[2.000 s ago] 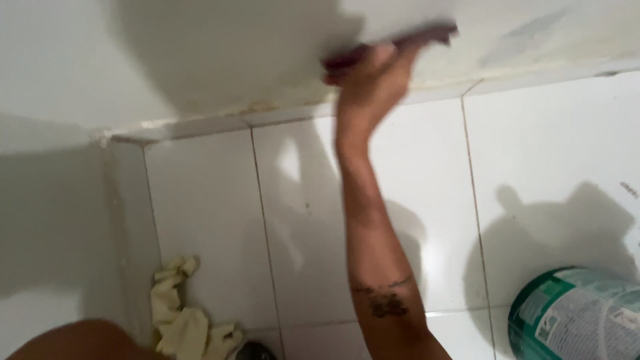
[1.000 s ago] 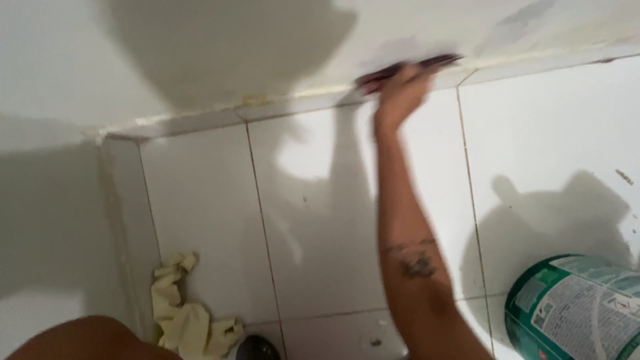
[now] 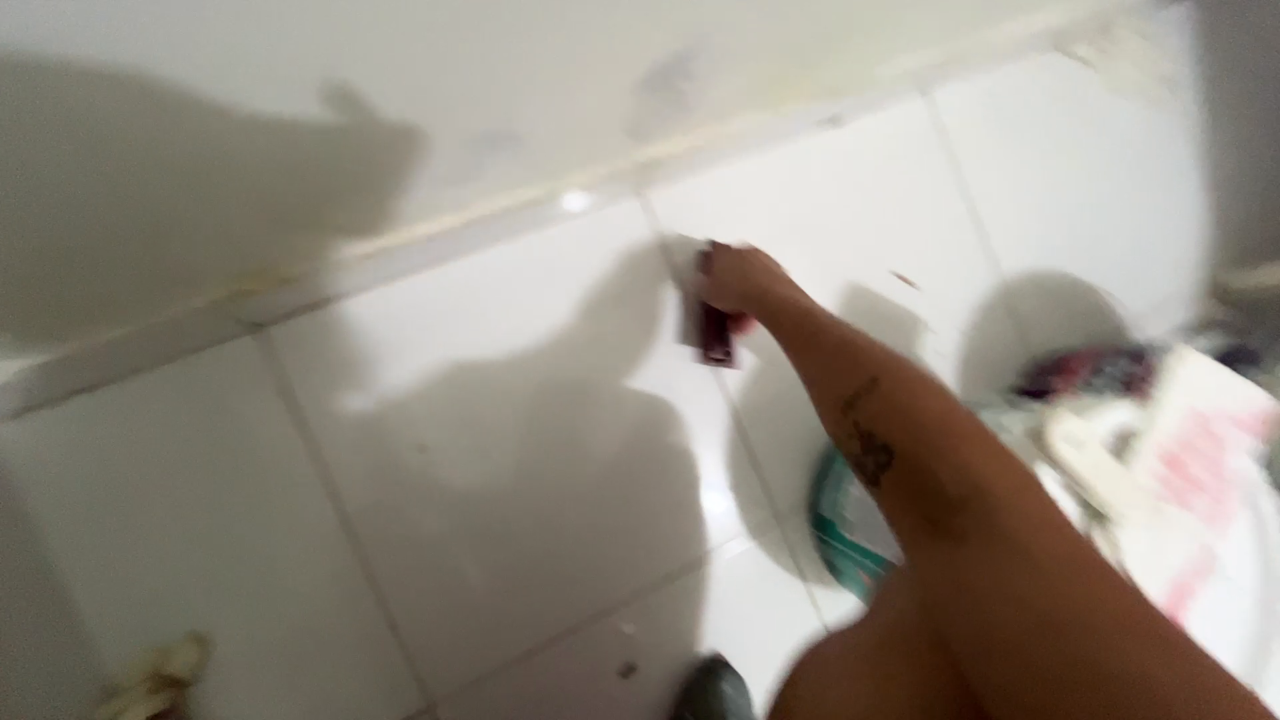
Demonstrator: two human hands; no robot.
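My right hand [image 3: 740, 285] is closed around a dark maroon, flat, narrow object [image 3: 715, 335], blurred, whose exact kind I cannot tell. The hand is over the white floor tiles, a little away from the foot of the pale wall [image 3: 560, 90]; whether the object touches the tiles is unclear. A pale strip of tile skirting [image 3: 400, 265] runs along the wall's base, with yellowish marks at its upper edge. My left hand is not in the picture.
A green and white tub [image 3: 850, 525] stands partly behind my forearm. To the right are a white item with pink smears [image 3: 1190, 460] and dark patterned cloth [image 3: 1085, 375]. Crumpled cream cloth [image 3: 160, 675] lies at lower left. A dark rounded thing [image 3: 712, 690] shows at the bottom edge.
My right hand, still holding the maroon object, has moved from the wall's lower edge to over the floor tiles. The view has swung to the right.
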